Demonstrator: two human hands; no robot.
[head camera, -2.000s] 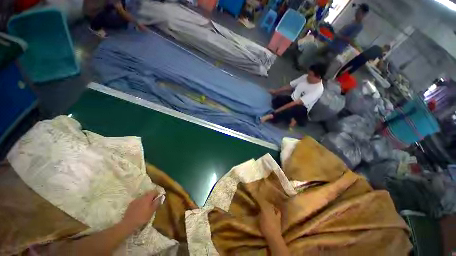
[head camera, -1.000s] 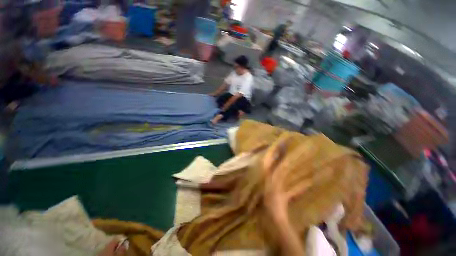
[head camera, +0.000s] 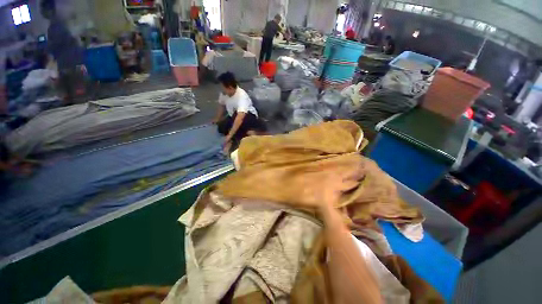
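A large curtain panel [head camera: 285, 169] lies bunched on the green table [head camera: 119, 237], golden-brown side up at the back. Its cream patterned side [head camera: 226, 237] shows folded over in front. My right hand [head camera: 327, 193] is on the golden-brown cloth at the middle of the view, slightly blurred; whether its fingers grip the cloth cannot be told. My forearm crosses the cloth from the bottom edge. My left hand is not in view.
A person [head camera: 238, 110] crouches on the floor beyond the table, at blue-grey cloth [head camera: 136, 166]. A grey cloth bundle [head camera: 107, 119] lies behind. Right of the panel are a bright blue surface [head camera: 425, 255], another green-topped table [head camera: 422, 133] and a salmon tub [head camera: 454, 92].
The view has swung to the right. The golden-brown cloth is bunched further back on the table, with more cream side showing in front. My left hand has left the picture.
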